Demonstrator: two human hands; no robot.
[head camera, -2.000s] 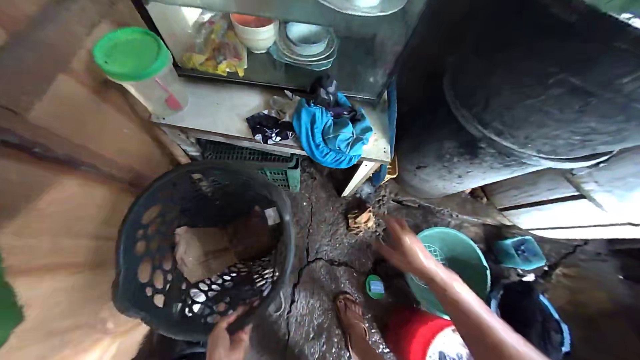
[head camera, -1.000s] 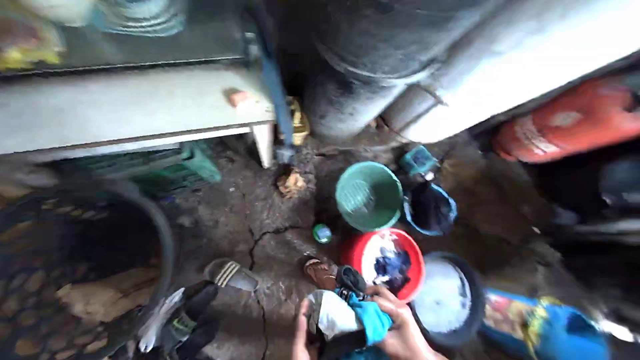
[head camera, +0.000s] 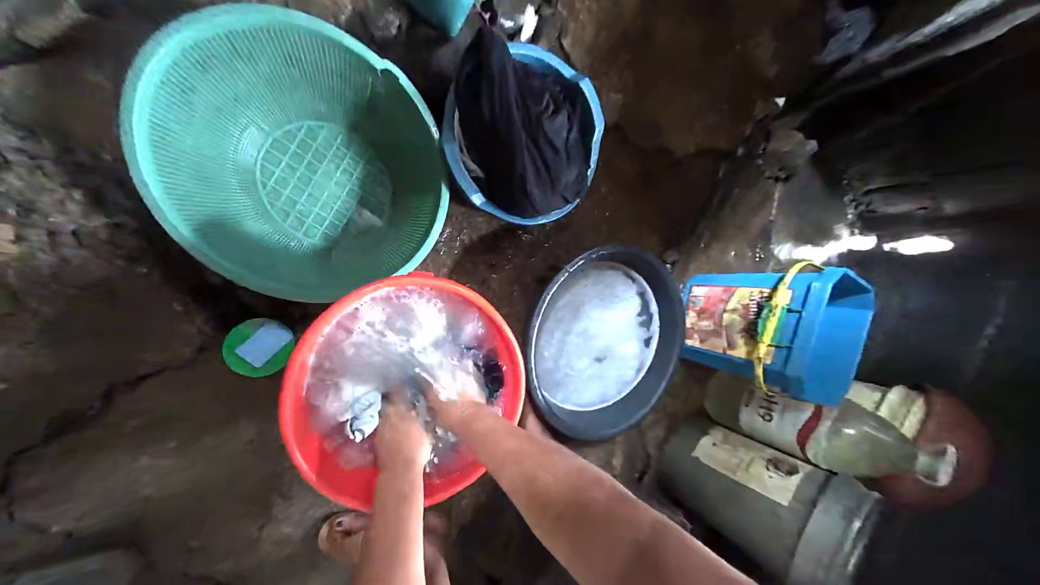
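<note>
Both my hands are down in a red plastic basin (head camera: 302, 422) of foamy water, among wet clothes (head camera: 363, 413). My left hand (head camera: 400, 426) is at the middle of the basin, next to a pale cloth; its fingers are hidden under the suds. Just to its right, my right hand (head camera: 451, 398) is also sunk in the foam, so its grip does not show. A dark piece of cloth (head camera: 491, 375) lies at the basin's right side. Right of the basin stands a dark round basin (head camera: 597, 337) with whitish soapy water.
A green plastic strainer basket (head camera: 284, 179) stands behind the red basin, beside a blue-rimmed bucket (head camera: 600, 134) holding dark cloth (head camera: 528, 130). A pale blue bar (head camera: 264, 343) lies on a green lid (head camera: 236, 357). At right are a blue container (head camera: 821, 333), a bottle (head camera: 861, 439) and a grey cylindrical container (head camera: 731, 487).
One second ago my hands held a bundle of cloth in front of the red basin; now they are in its water. The view has moved right and closer to the basins.
</note>
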